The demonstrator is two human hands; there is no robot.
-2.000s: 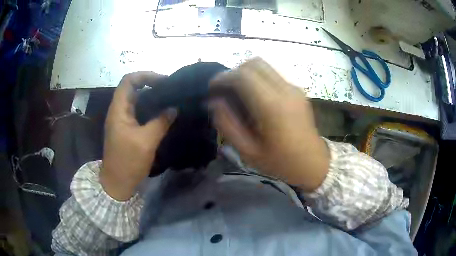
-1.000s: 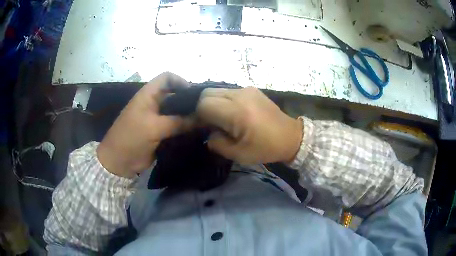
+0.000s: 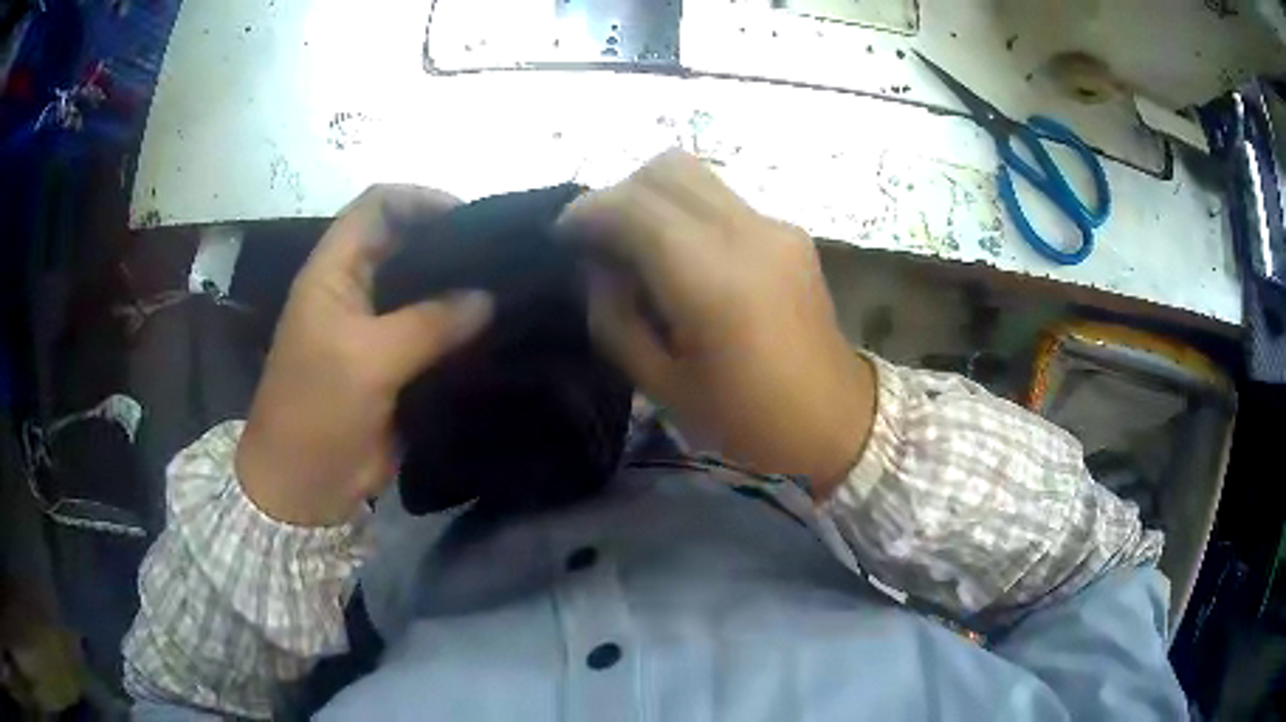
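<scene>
A limp, folded black fabric piece is held between my hands at the table's front edge, above the lap. My left hand grips its left side, with the thumb on top of the cloth and the fingers behind it. My right hand is at its upper right edge, fingers bent against the cloth and blurred. Whether the right fingers also hold a tool cannot be seen.
Blue-handled scissors lie on the white table at right, near a small tan round. Metal plates are set in the table top. A tray with a yellow-orange rim is below at right. White cords hang at left.
Since one second ago, my hands have moved apart and show more of the fabric between them. The left hand has shifted left, and the right hand has risen to the fabric's upper right edge.
</scene>
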